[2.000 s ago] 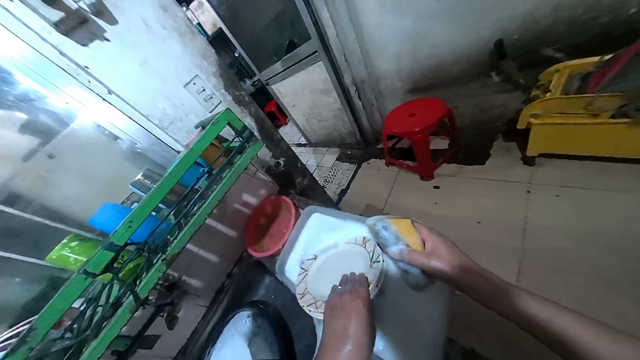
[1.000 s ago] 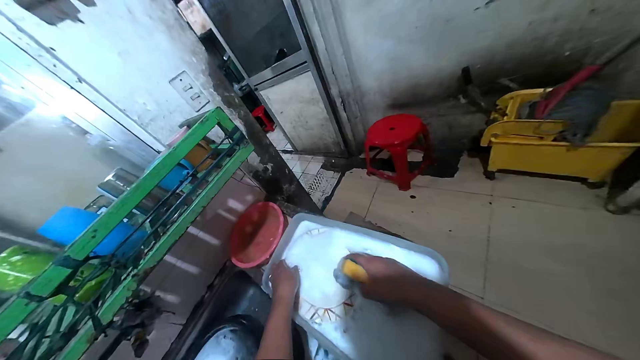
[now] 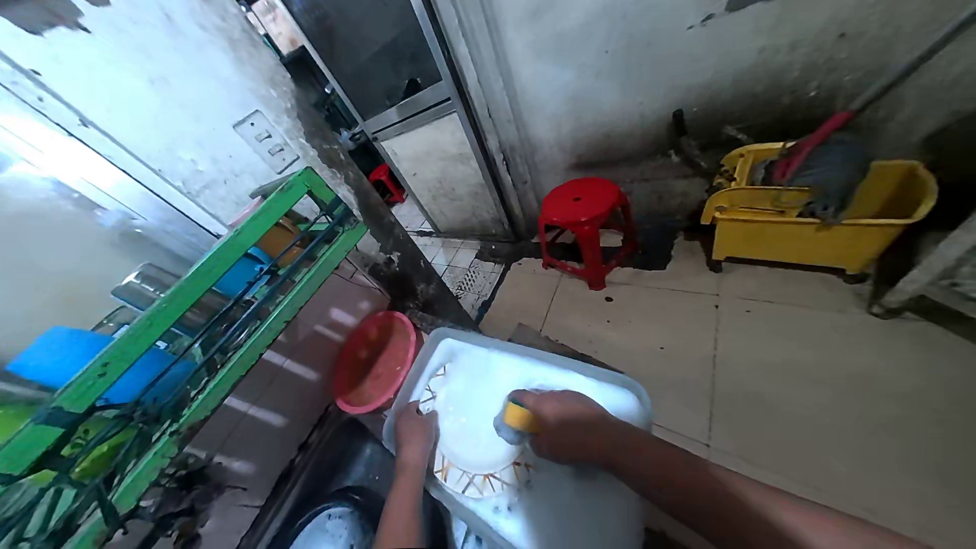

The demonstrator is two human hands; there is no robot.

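Observation:
My right hand [image 3: 568, 425] grips a yellow sponge [image 3: 520, 417] with greyish, foamy scrubbing material beneath it, against the right side of a white plate [image 3: 476, 435] with a brown line-patterned rim. My left hand [image 3: 416, 435] is on the plate's left rim; its fingertips are partly hidden, and whether they close around the rim is unclear. The plate lies tilted in a white plastic basin [image 3: 637, 393] that holds white suds. Foam covers part of the plate.
A red bowl [image 3: 375, 362] is beside the basin's left corner. At the left is a green rack [image 3: 191, 293] with jars and blue containers. Beyond stand a red stool [image 3: 585, 221] and a yellow mop bucket [image 3: 793, 240]. A black tub [image 3: 335, 465] sits lower left.
Two seconds ago the plate was raised at the basin's near side, with my left hand across its face and the sponge beyond its right edge. Now the plate is in the suds with the sponge on it.

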